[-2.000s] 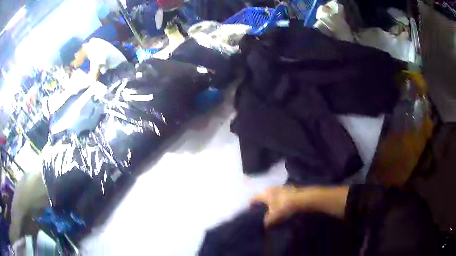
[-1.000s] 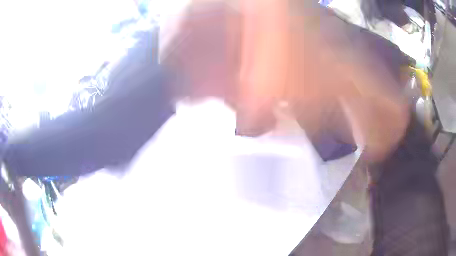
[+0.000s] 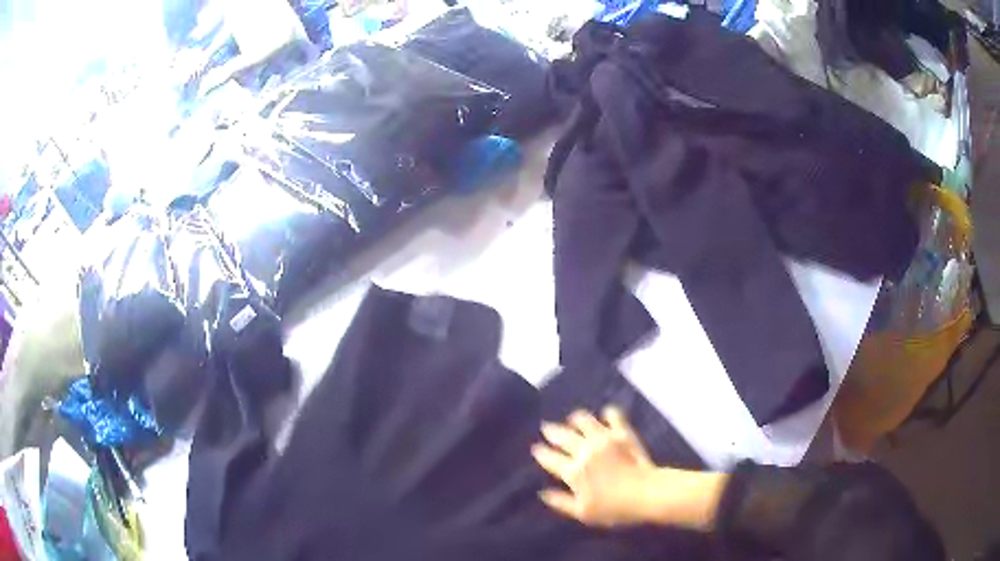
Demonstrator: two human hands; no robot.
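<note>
A dark garment (image 3: pixel 406 438) lies spread on the white table in front of me, with a small paler patch near its neck edge. My right hand (image 3: pixel 601 469) rests on the garment's right part, palm down with fingers spread. My left hand is not in view. A heap of matte dark garments (image 3: pixel 724 186) lies beyond, with sleeves hanging down towards the spread garment.
Packed garments (image 3: pixel 362 121) in glossy film lie along the far left, one with a small white label (image 3: pixel 242 318). A blue plastic bundle (image 3: pixel 104 413) is at the left edge. A yellow-orange sack (image 3: pixel 905 362) hangs right of the white table (image 3: pixel 483 258).
The dark garment now lies spread across the near table, where bare white showed a second ago. The blurred arms have left the upper view; my right hand is now low on the cloth.
</note>
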